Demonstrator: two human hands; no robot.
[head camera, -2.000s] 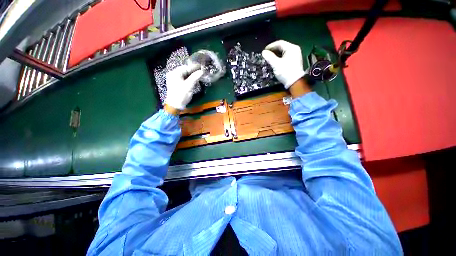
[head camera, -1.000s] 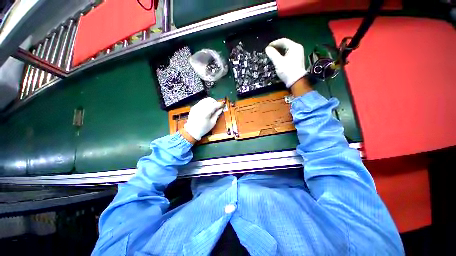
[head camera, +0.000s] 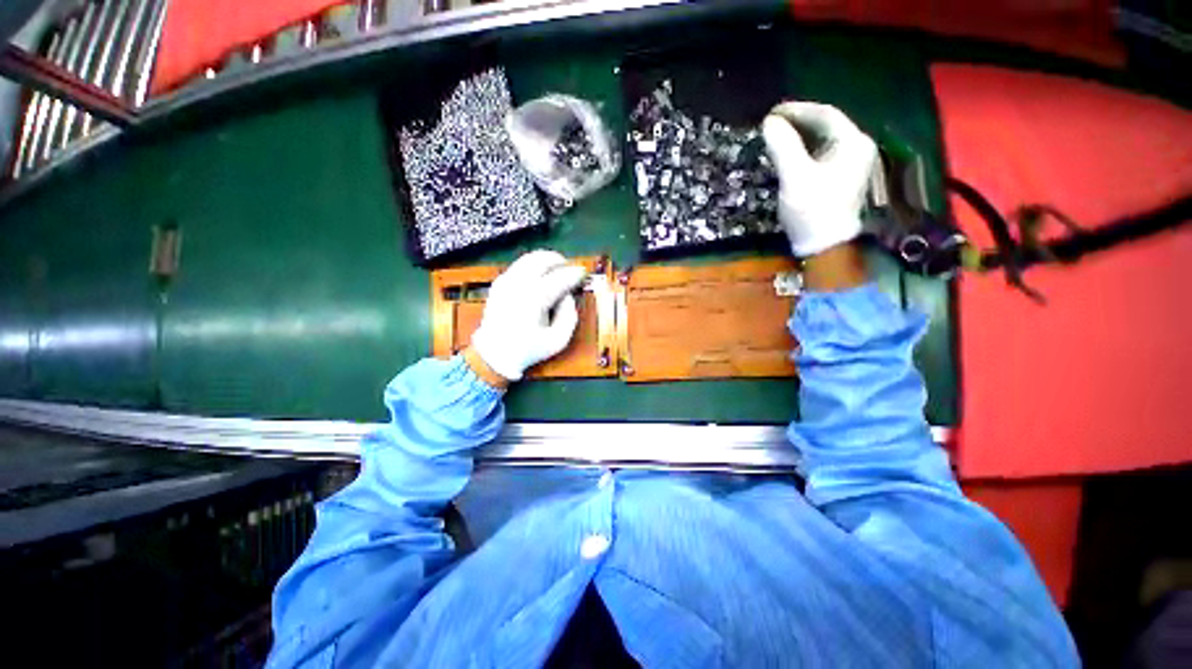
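Observation:
The orange-brown two-part fixture (head camera: 712, 327) lies on the green bench in front of me. My left hand (head camera: 527, 316), in a white glove, is over its left plate, with thumb and finger near a small metal fitting at the plate's upper right corner; whether it holds a small part is too small to tell. My right hand (head camera: 824, 170), also gloved, is at the right edge of the right black tray (head camera: 732, 79) of chunky metal pieces, thumb and finger curled together; I cannot tell if it holds a piece.
The left black tray (head camera: 467, 170) holds tiny silver screws. A clear bag (head camera: 562, 141) of small parts lies between the trays. The black power screwdriver (head camera: 919, 246) with its cable is right of my right hand. A red mat (head camera: 1046, 366) is at the right, rollers (head camera: 85, 85) at upper left.
My left hand has moved from above the screw tray down to the left plate of the fixture. My right hand stays by the right tray. The view has shifted, and the screwdriver cable lies farther right.

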